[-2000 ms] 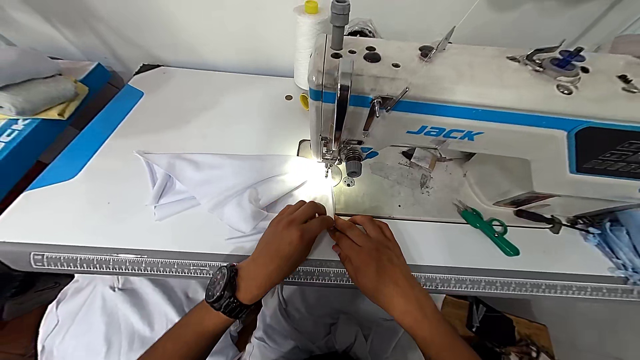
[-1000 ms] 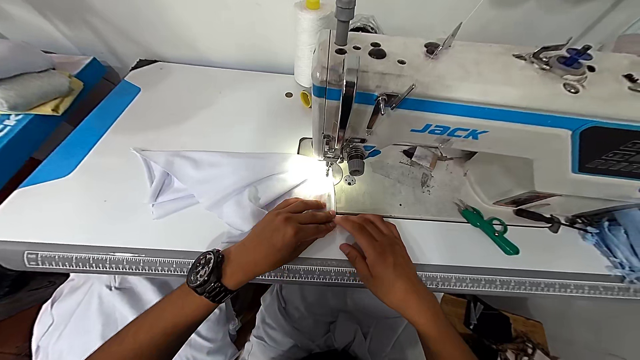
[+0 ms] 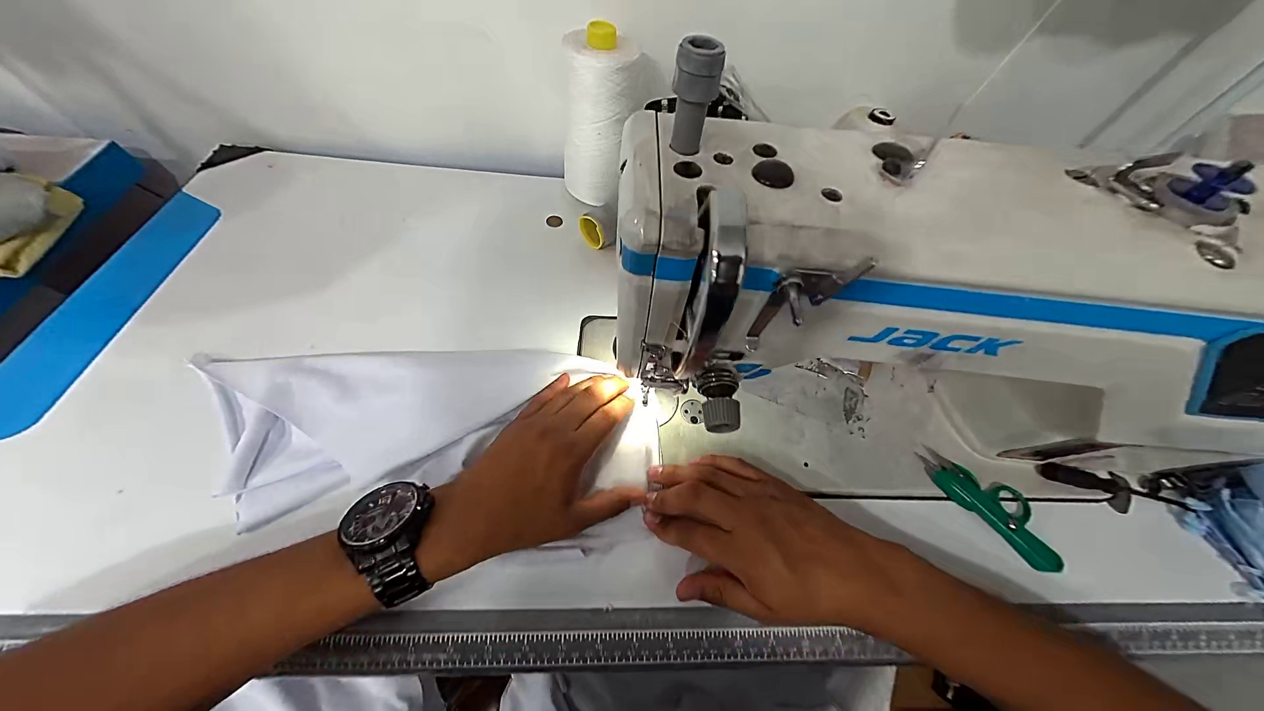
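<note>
White fabric [image 3: 395, 405] lies folded on the sewing table, its right edge under the lit needle area of a Jack sewing machine [image 3: 918, 316]. My left hand [image 3: 538, 469], with a black watch on the wrist, rests spread on the fabric, fingertips just left of the presser foot [image 3: 652, 380]. My right hand [image 3: 741, 523] lies at the fabric's right edge, nearer the table front, its fingertips on that edge and close to my left thumb. Whether its fingers pinch the cloth is unclear. The lamp's glare washes out the cloth by the needle.
Green thread snips [image 3: 997, 513] lie right of my right hand. A white thread cone [image 3: 597, 118] stands behind the machine head. A ruler strip [image 3: 592, 649] runs along the front edge. Light blue fabric [image 3: 1224, 528] lies at the far right, grey and yellow cloths [image 3: 35, 227] at the left.
My left hand has moved up the fabric toward the presser foot, its fingers now spread; before, it lay close beside my right hand. The view has shifted somewhat closer.
</note>
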